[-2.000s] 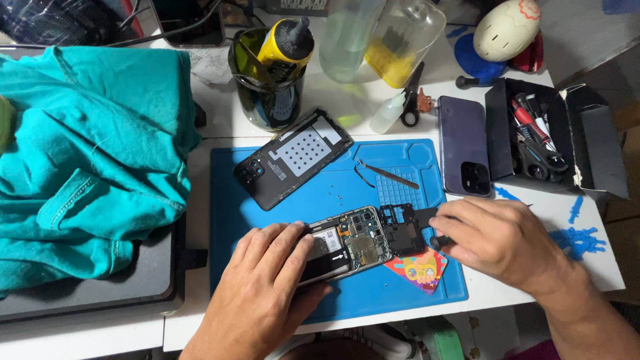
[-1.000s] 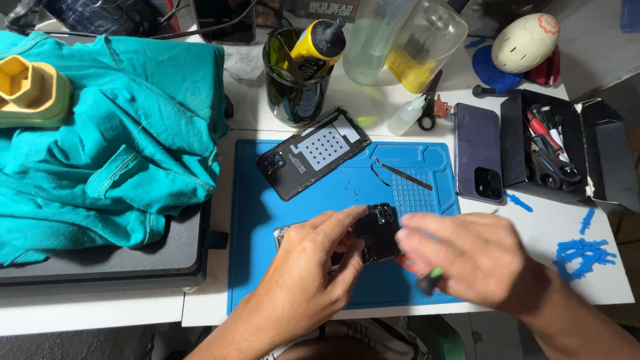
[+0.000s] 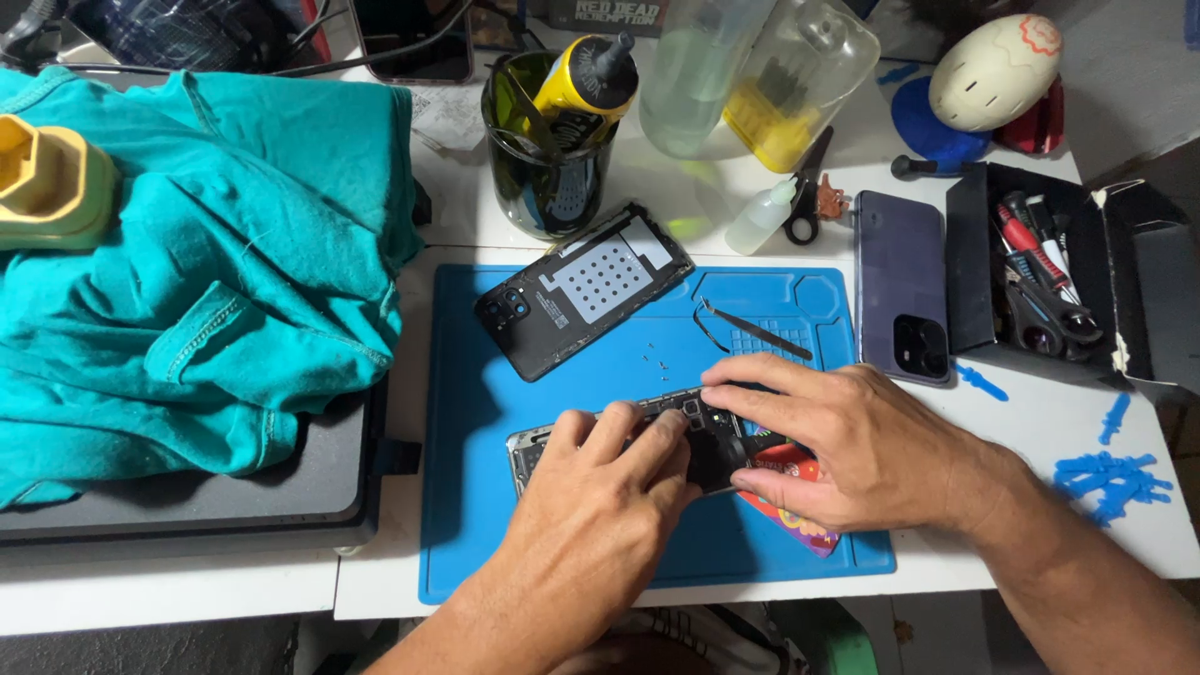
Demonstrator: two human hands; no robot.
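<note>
An opened smartphone [image 3: 530, 450] lies on the blue repair mat [image 3: 525, 553], its black inner cover [image 3: 714, 455] over the right part. My left hand [image 3: 609, 487] rests across the phone, fingertips pressing on the cover. My right hand [image 3: 834, 441] holds the phone's right end between thumb and fingers. Whether a small tool is in the right palm cannot be seen. Above lies the detached back panel [image 3: 591, 291], inner side up. Several tiny screws [image 3: 659, 362] sit between panel and phone. Black tweezers [image 3: 757, 333] lie near a thin curved strip. A colourful card [image 3: 797, 525] is partly beneath my right hand.
A purple phone [image 3: 900, 281] and a black box [image 3: 970, 272] of tools stand at right, near blue plastic pieces [image 3: 1111, 478]. Behind the mat are a dark glass [image 3: 548, 178], a small bottle [image 3: 761, 217] and scissors [image 3: 806, 192]. Teal cloth [image 3: 206, 281] covers a dark case at left.
Two seconds ago the black cover was right of the phone at my right hand; now it lies on the phone. The green-tipped tool seen at my right hand a second ago is not visible now.
</note>
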